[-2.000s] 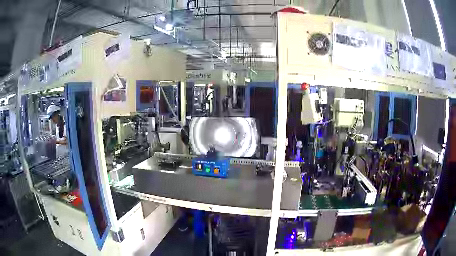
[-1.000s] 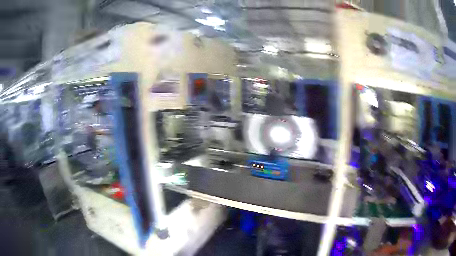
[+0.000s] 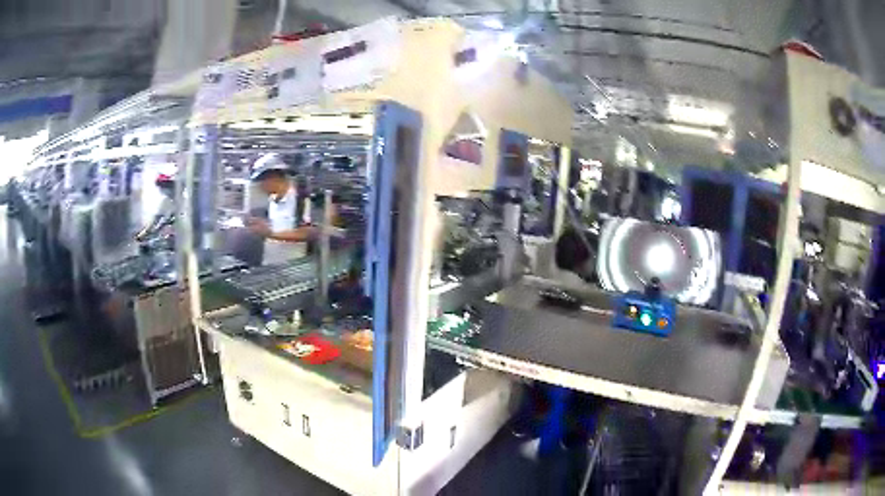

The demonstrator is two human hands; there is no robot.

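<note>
Neither of my hands is in the picture. The bright blue control box [image 3: 644,314] sits on the grey-brown metal bench top [image 3: 582,344] right of centre, with lit green and orange buttons and a small dark block on top. Behind it stands the wide monitor [image 3: 660,258], showing bright white-grey rings. Small dark items lie on the bench top on both sides of the box.
A cream machine with a blue-framed door [image 3: 393,281] stands left of centre, a red item [image 3: 309,347] inside. A person in a white cap [image 3: 281,208] is beyond it. A rack [image 3: 173,344] stands left. A blue stool [image 3: 553,418] is under the bench. A cream post [image 3: 767,329] rises right.
The view has turned left, so the blue box, monitor and bench top have shifted right in the picture. More of the left machine, the person and the floor now shows.
</note>
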